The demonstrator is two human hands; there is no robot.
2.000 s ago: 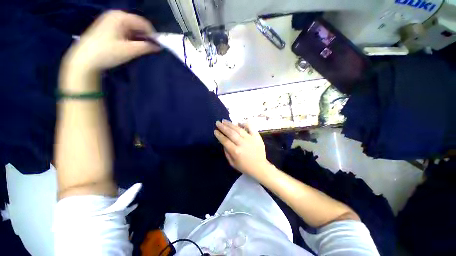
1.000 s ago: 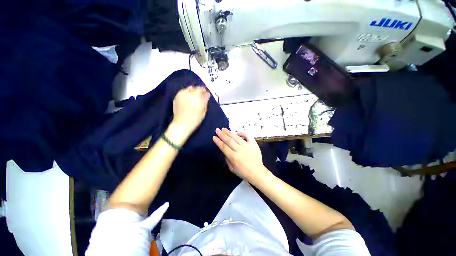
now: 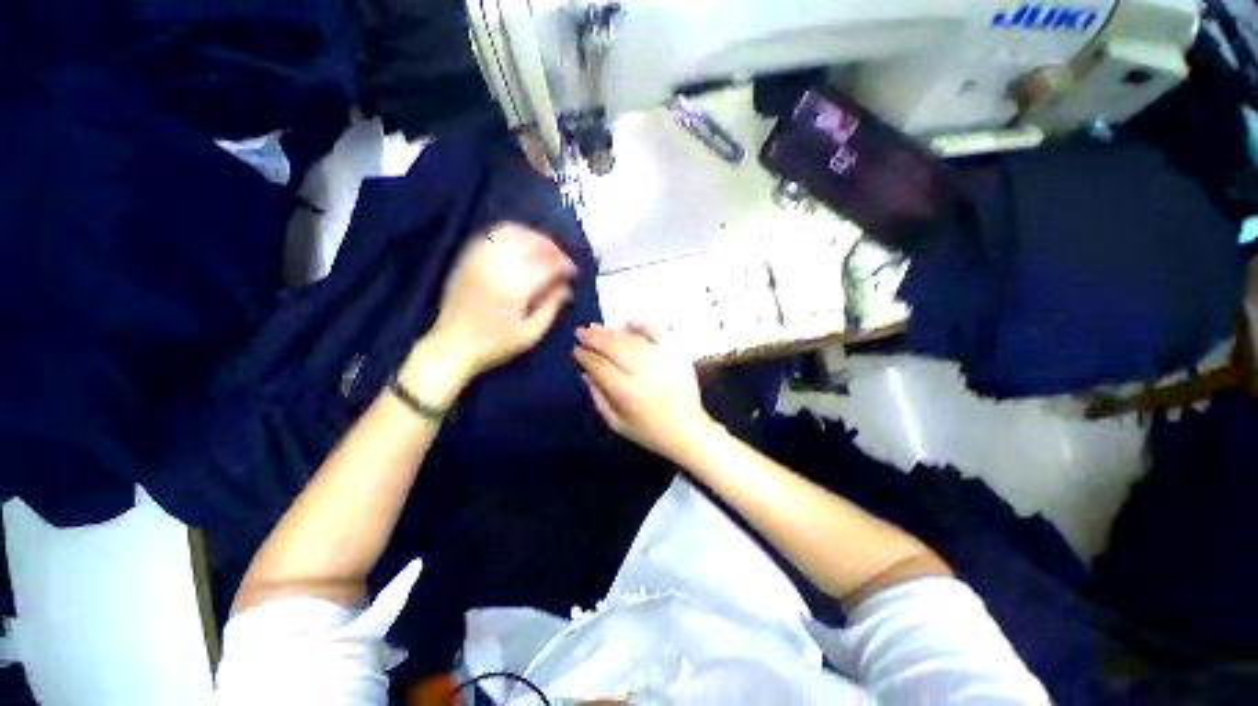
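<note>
A navy garment piece [image 3: 414, 221] lies on the machine table, its right edge reaching up to the presser foot and needle [image 3: 570, 179] of the cream-white sewing machine [image 3: 828, 42]. My left hand [image 3: 504, 297] lies on the cloth below the presser foot, its fingers curled on the fabric near that edge. My right hand [image 3: 637, 386] is at the table's front edge, its fingertips on the cloth's right edge. The fabric under both hands is partly hidden by them.
Thread snips [image 3: 709, 130] lie on the machine bed. A smartphone [image 3: 855, 166] leans under the machine arm. Stacked navy pieces [image 3: 1090, 276] are at right, above part of a wooden stool [image 3: 1173, 392]. A large navy heap [image 3: 124, 276] covers the left. A white surface [image 3: 104, 593] is at lower left.
My left hand first came down from the raised cloth at upper left onto the piece by the needle. The cloth's edge now reaches the presser foot. My right hand stays at the edge.
</note>
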